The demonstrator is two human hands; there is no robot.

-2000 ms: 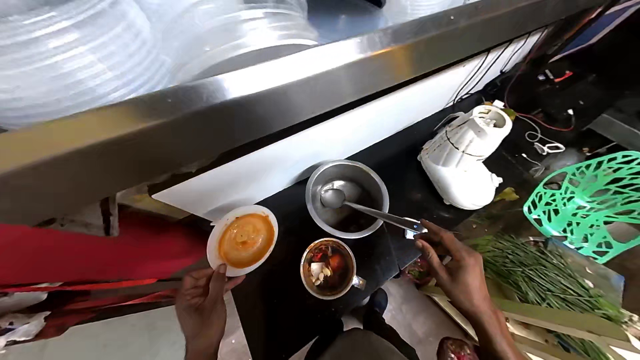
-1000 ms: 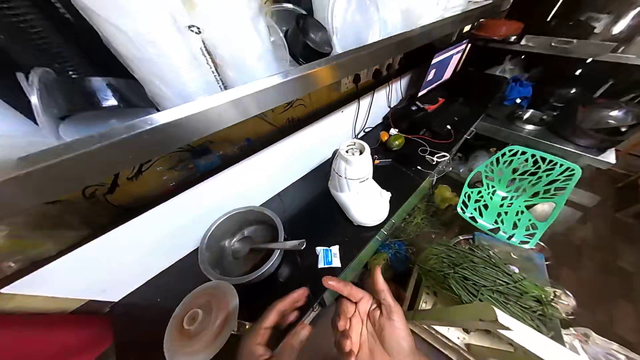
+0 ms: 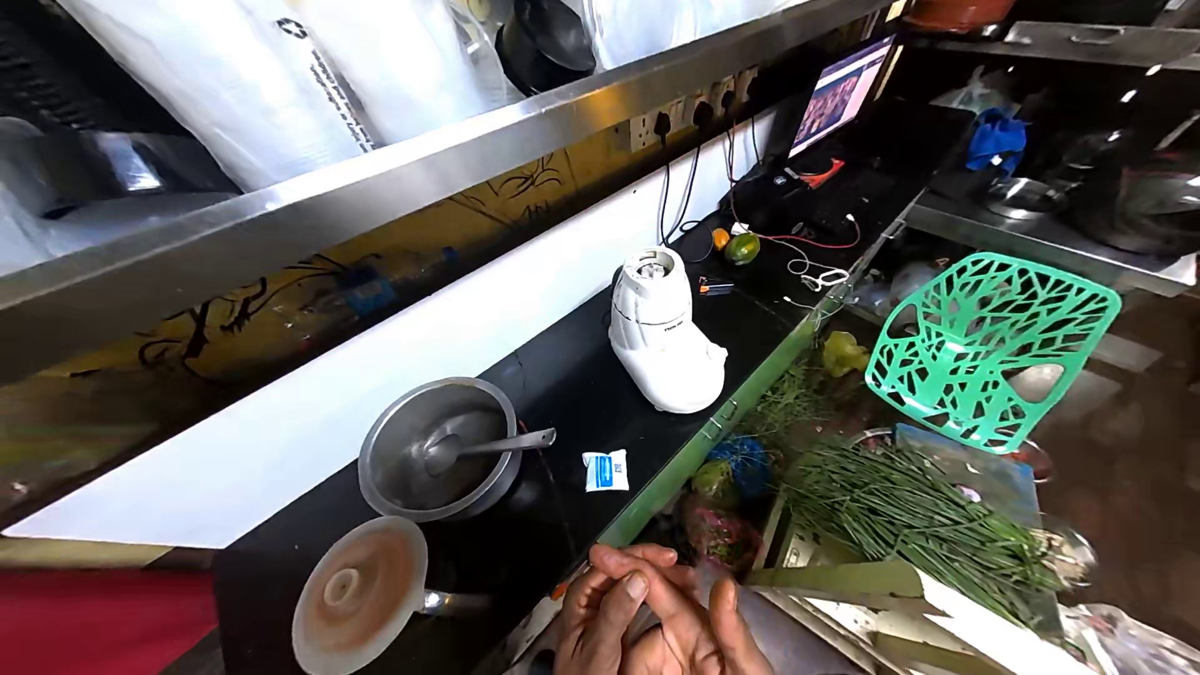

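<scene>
My left hand (image 3: 600,614) and my right hand (image 3: 689,623) touch each other at the bottom centre, fingers together, with nothing seen held in either. To their left, a whitish lid or shallow dish (image 3: 361,591) with an orange-brown smear lies upturned over a cup whose metal handle (image 3: 455,603) sticks out. Behind it a steel pot (image 3: 384,469) holds a metal ladle (image 3: 506,442), its handle resting over the rim. A small white and blue packet (image 3: 606,471) lies on the black counter in front of my hands. Farther back stands a white mixer grinder base (image 3: 666,352).
A steel shelf edge (image 3: 394,178) runs above the counter. A green plastic chair (image 3: 994,347) stands at the right, above a heap of long green vegetables (image 3: 919,516). Green and orange fruits (image 3: 742,248), cables and a screen (image 3: 842,98) are farther back.
The dish was in my left hand and now lies over the cup. My right hand has let go of the ladle, which rests in the pot. Both hands have come together. The view has swung right.
</scene>
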